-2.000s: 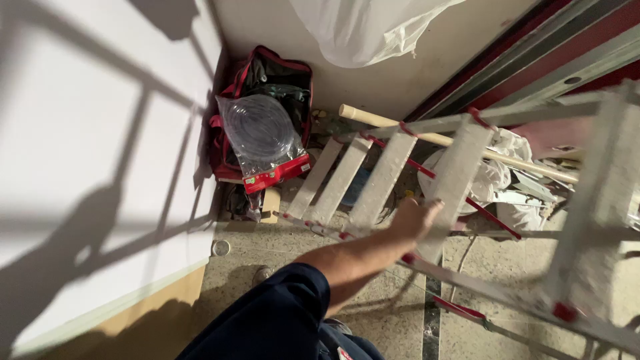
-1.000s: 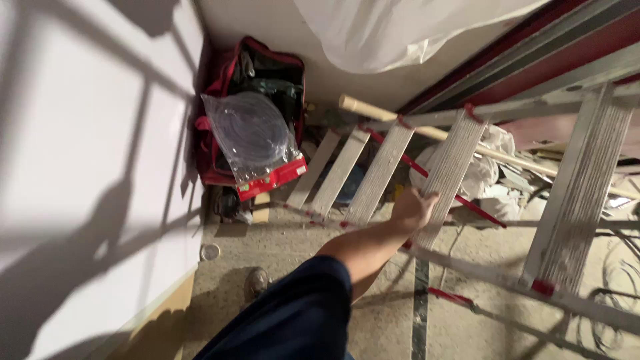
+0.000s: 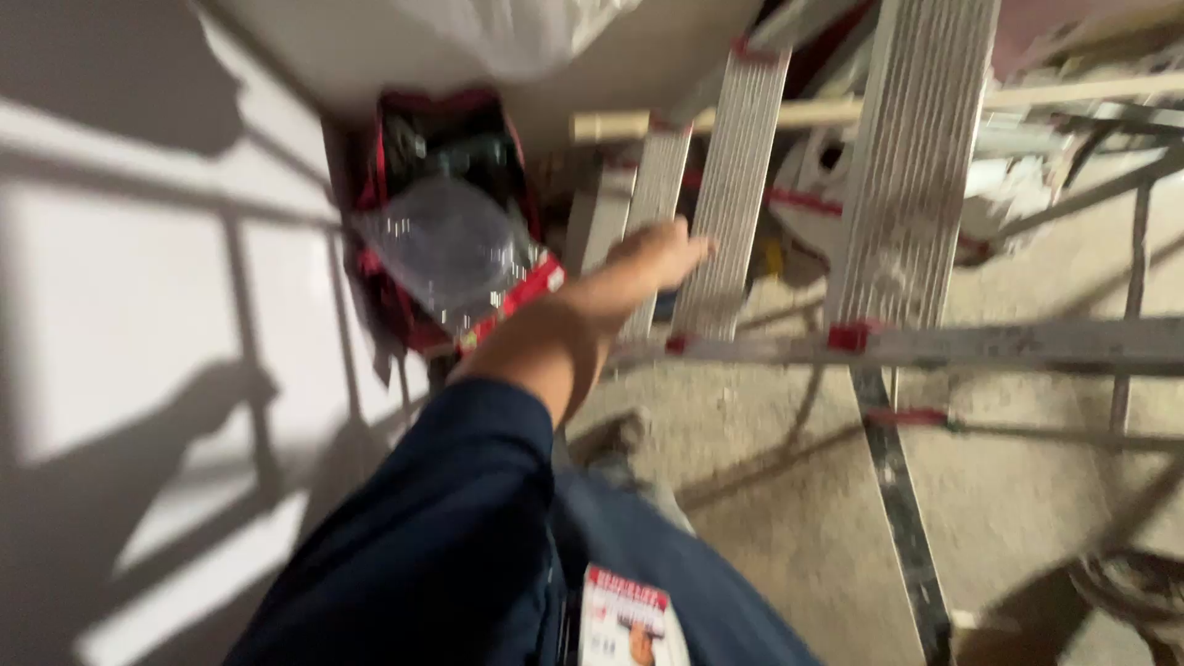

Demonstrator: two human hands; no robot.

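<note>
My left hand (image 3: 666, 252) reaches forward from a dark blue sleeve. Its fingers meet the left edge of a ribbed metal step (image 3: 740, 185) of an aluminium ladder (image 3: 1017, 344); blur hides whether they grip it. Left of the forearm, a clear plastic bag with a red printed strip (image 3: 449, 245) lies on an open red and black tool bag (image 3: 393, 305). My right hand is out of view. At my waist, low in the picture, sits a white and red printed package (image 3: 624, 620).
A pale pole (image 3: 805, 113) runs behind the ladder, near white sacks and debris (image 3: 1013, 185). A white wall (image 3: 139, 305) stands left, with shadows on it. Plastic sheeting (image 3: 518, 32) hangs ahead. A dark strip (image 3: 897, 499) crosses the speckled floor. Coiled cable (image 3: 1124, 578) lies at lower right.
My left hand has shifted from on top of the ladder step to its left edge. The view has moved, bringing the package at my waist into sight.
</note>
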